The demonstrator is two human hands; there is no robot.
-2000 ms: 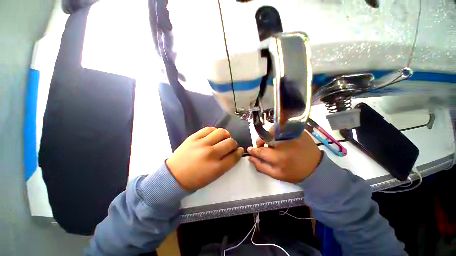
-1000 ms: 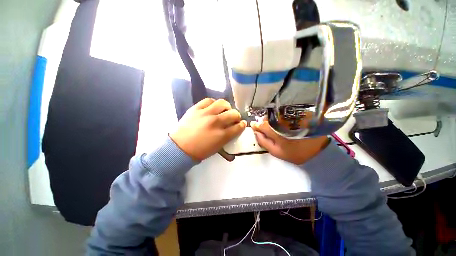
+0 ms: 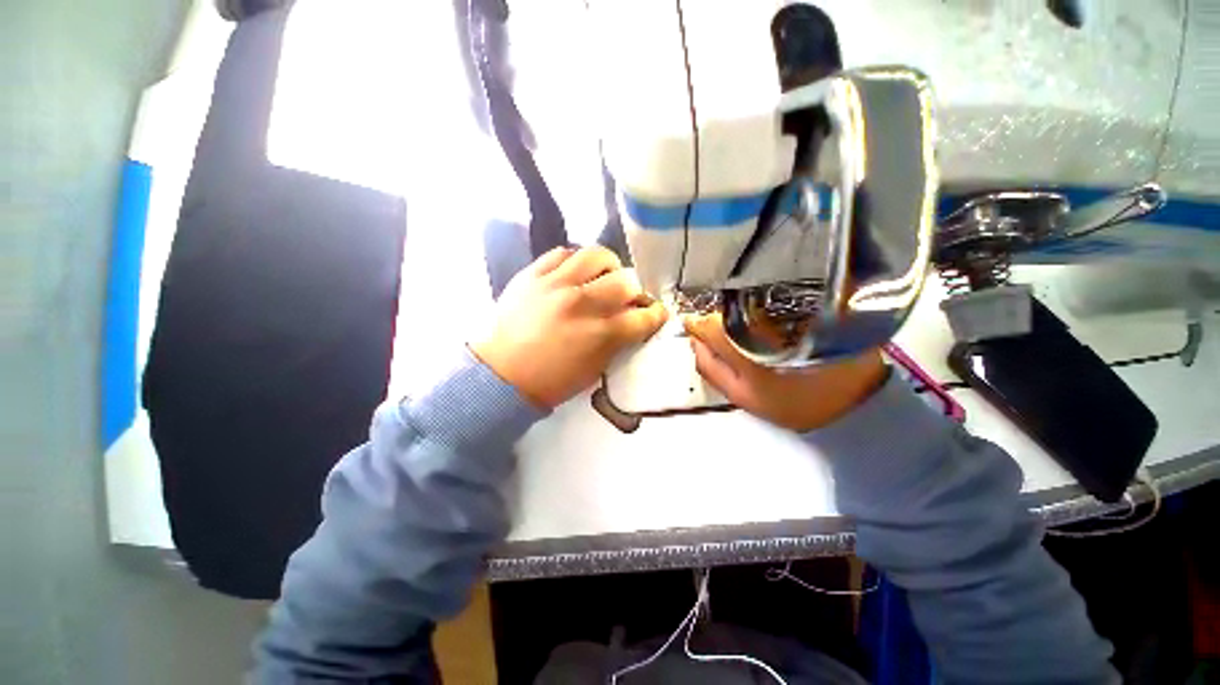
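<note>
My left hand (image 3: 573, 321) is at the left of the needle area, fingers bent and fingertips down on the edge of a dark fabric piece (image 3: 511, 254), most of which the hand hides. My right hand (image 3: 776, 381) is at the right of the needle, partly behind the shiny machine part; its fingertips meet the left ones under the machine head, and what they hold is too small to tell. The white sewing machine (image 3: 656, 161) with a blue stripe stands above both hands. A dark strip (image 3: 529, 174) runs back from the left hand.
A long dark panel (image 3: 274, 335) lies flat at the left. Pink-handled snips (image 3: 926, 381) lie beside my right wrist, partly hidden. A black smartphone (image 3: 1064, 402) with a white cable lies at the right. A scale (image 3: 669, 551) runs along the table's front edge; white cords (image 3: 696, 622) hang below.
Both hands have moved away from me, closer under the machine head, and the dark fabric has gone back with them. The bare plate now shows in front of the hands. The view has shifted somewhat.
</note>
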